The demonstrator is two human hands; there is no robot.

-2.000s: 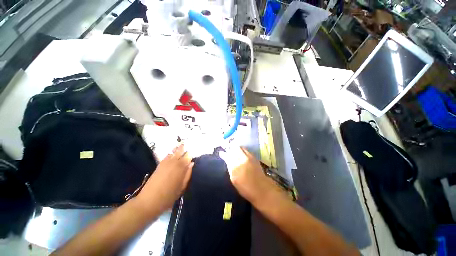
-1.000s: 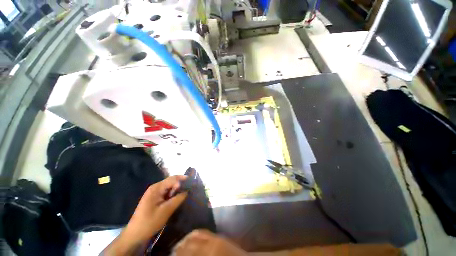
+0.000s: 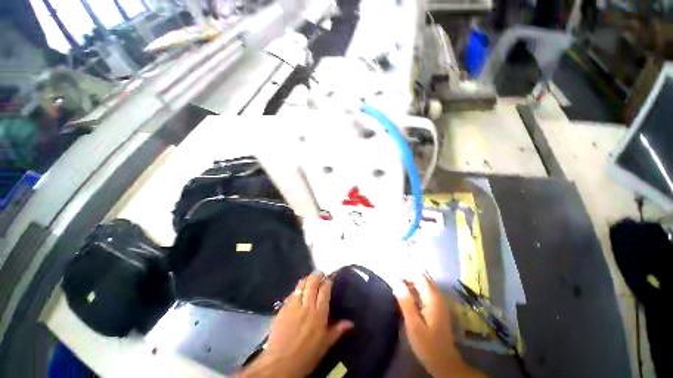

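Observation:
A black bag panel [image 3: 365, 314] with a rounded top end lies at the front of the machine head, a yellow patch at its lower edge. My left hand [image 3: 306, 325] lies on its left side, thumb on the cloth. My right hand [image 3: 432, 321] is at its right edge, fingers pointing forward; whether it pinches the edge is unclear. The white machine head [image 3: 347, 162] with a red mark and blue hose [image 3: 410, 166] stands just beyond. Thread snips [image 3: 480, 304] lie right of my right hand, on the yellow-taped template plate [image 3: 472, 255].
Black bag pieces with yellow patches lie at left, one larger [image 3: 240, 258] and one smaller [image 3: 114, 284]. A dark grey plate [image 3: 564, 258] is at right. Beyond it are a screen [image 3: 649, 144] and a hanging black piece [image 3: 646, 255].
The view has shifted left and the machine head appears farther right. My hands have moved apart to both sides of the panel, whose rounded end now shows between them.

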